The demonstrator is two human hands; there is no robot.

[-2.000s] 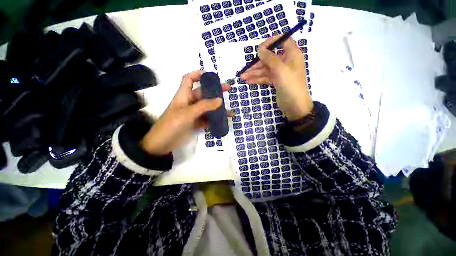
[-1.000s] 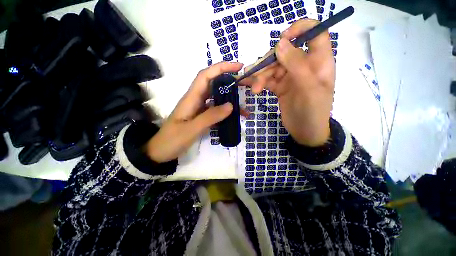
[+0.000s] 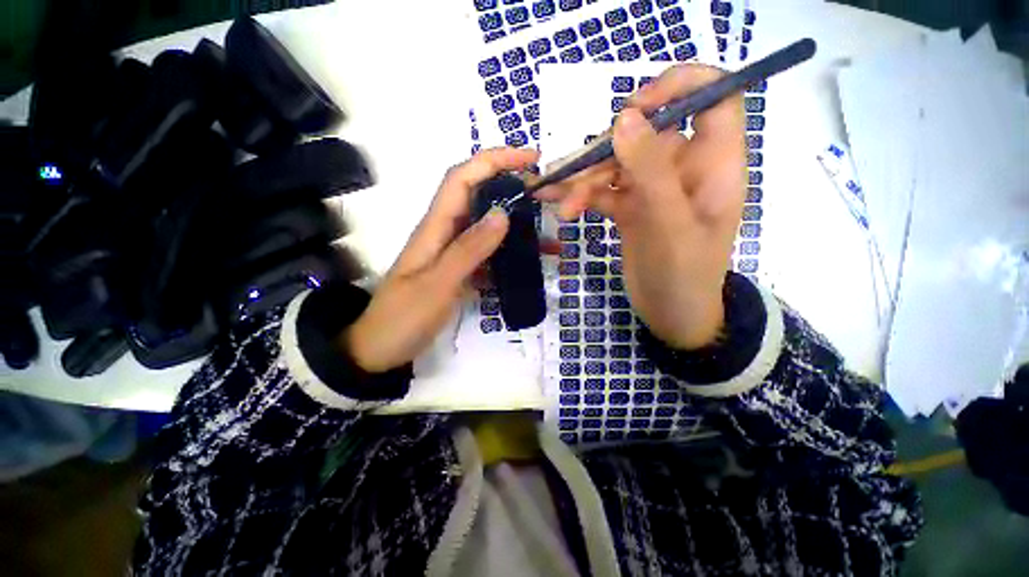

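My left hand [image 3: 434,265] holds a black housing [image 3: 519,271] upright in the view, with the thumb near its upper end. A small sticker [image 3: 510,203] with pale marks shows at that end, partly covered by the thumb. My right hand [image 3: 677,203] grips dark tweezers [image 3: 705,95] slanting down to the left. Their tip is at the sticker on the housing's upper end. Sticker sheets [image 3: 589,338] with rows of dark rounded rectangles lie under and beside both hands.
A pile of black housings [image 3: 169,203] covers the left of the white table [image 3: 395,34], one with a small bluish-white light. Loose white backing papers [image 3: 959,225] overlap at the right. Dark material lies at the far right edge, beyond the table.
The tweezers' tip has come from over the sheets to the housing's upper end, where the sticker now shows. Since one second ago, my left thumb has moved up and partly covers it.
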